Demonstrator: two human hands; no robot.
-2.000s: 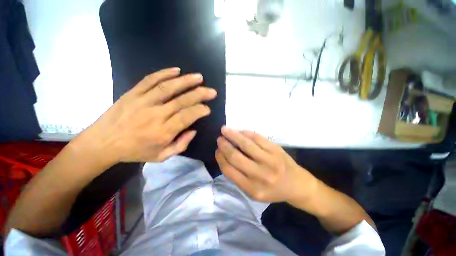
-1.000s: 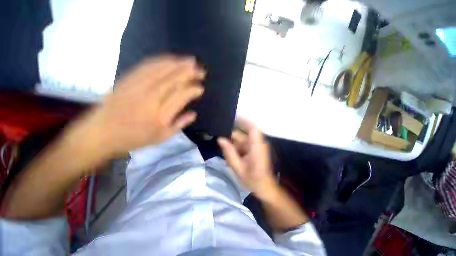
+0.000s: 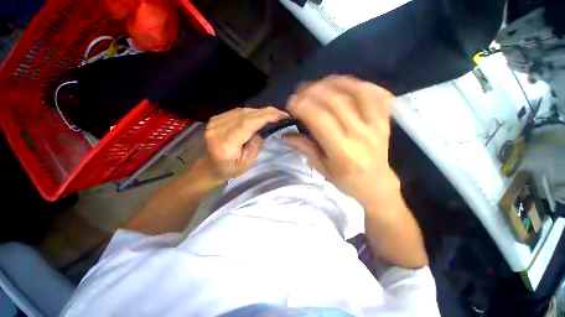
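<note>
A dark fabric panel [image 3: 396, 52] runs from the white machine table at upper right down to my lap. My left hand [image 3: 238, 139] is closed on its near edge above my white shirt. My right hand [image 3: 347, 130] is close beside it, slightly blurred, with bent fingers gripping the same edge. A short folded dark strip of the edge shows between the two hands. The fingertips of my right hand are partly hidden.
A red plastic crate [image 3: 133, 133] at left holds dark cloth [image 3: 118, 83], a red bundle [image 3: 152, 25] and pale cords. The white table edge [image 3: 458, 179] runs diagonally at right. Yellow-handled scissors [image 3: 514, 155] and a small open box [image 3: 523, 210] lie on the table.
The view has swung left, bringing the crate into fuller view. My hands have come together over my lap, gripping the panel's near edge; before, my left hand was over the panel on the table.
</note>
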